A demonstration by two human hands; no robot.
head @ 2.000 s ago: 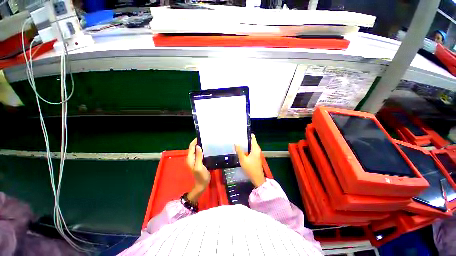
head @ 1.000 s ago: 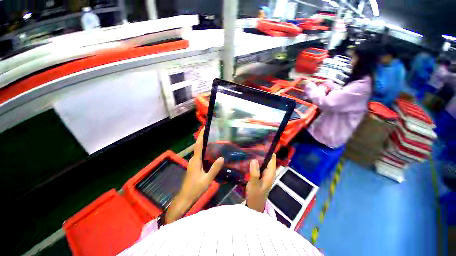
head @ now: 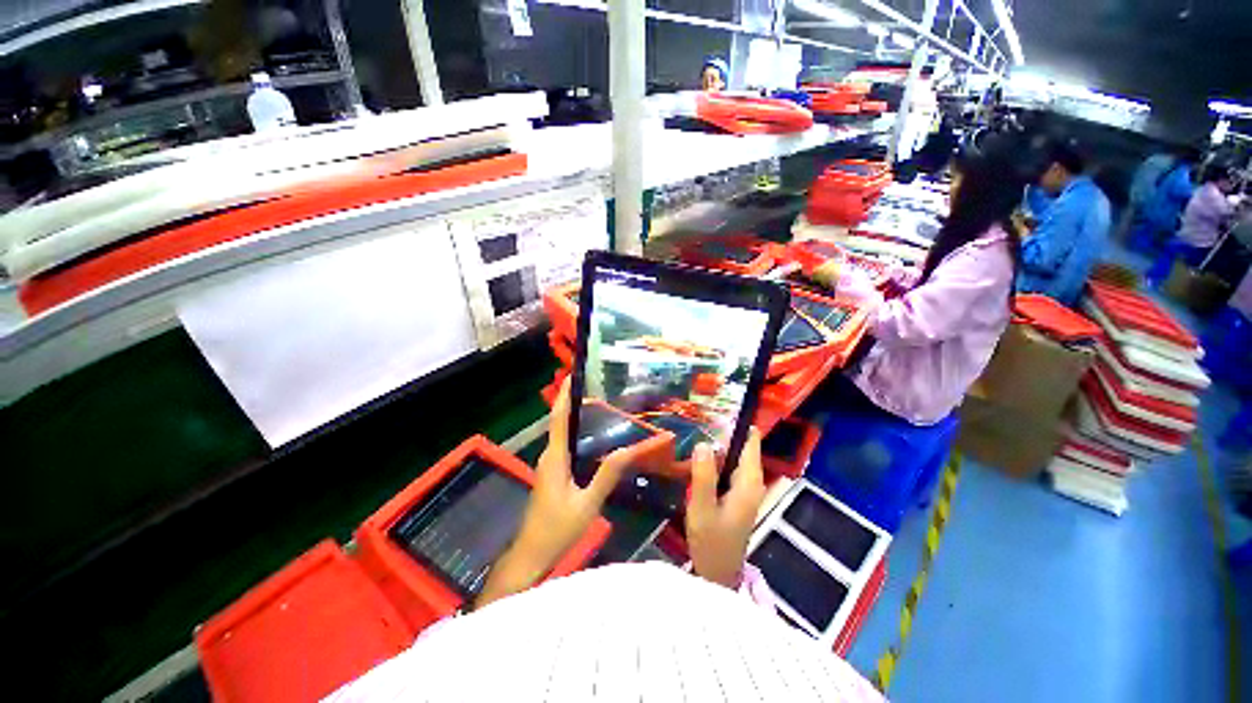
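A black tablet is held upright in front of me, its screen showing a camera preview of the room with orange trays. My left hand grips its lower left edge, with the thumb over the lower screen border. My right hand grips the lower right edge, thumb at the screen's bottom. Below left, another tablet with faint rows of text lies in an orange foam tray. An empty orange foam tray lies beside it.
A white tray of units is low at right. Stacked orange trays stand behind the held tablet. A worker in pink sits beyond. A white sheet and instruction sheet hang below the shelf. Stacked trays stand on the floor.
The view has swung right from the bench front to along the line. The tablet's screen has gone from plain white to a preview of the room. Both hands still hold it.
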